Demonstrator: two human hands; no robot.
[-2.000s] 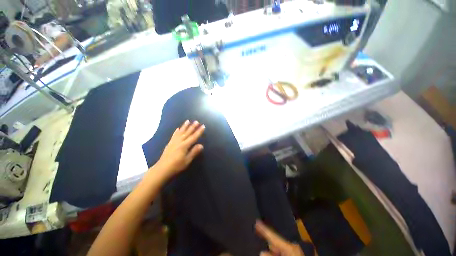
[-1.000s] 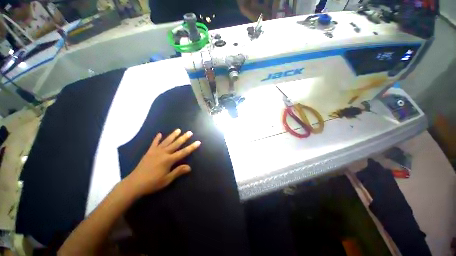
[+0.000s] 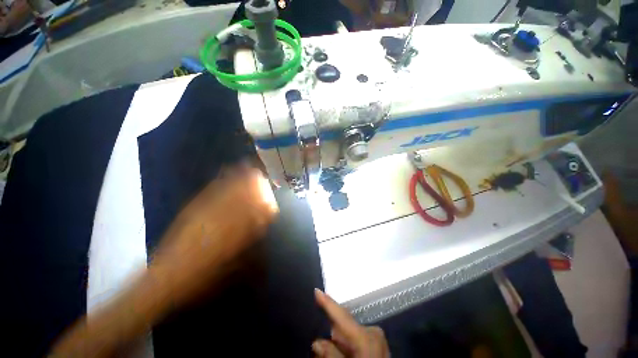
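Observation:
A black cloth panel lies on the white sewing table, its right edge running up to the bright needle area of the sewing machine. My left hand is strongly blurred over the panel, just left of the needle area; its fingers cannot be made out clearly. My right hand is at the bottom edge of the picture and partly cut off. Its index finger is stretched out and touches the panel's right edge; it shows no grasp.
Another black cloth piece lies at the left. Scissors with red and yellow handles lie on the machine bed. A green ring surrounds the grey post. A dark strip and a small red item lie on the pale surface at right.
The view has moved closer to the machine. The panel reaches further up past the needle area. My left hand has moved nearer the needle, and my right hand has come back into view.

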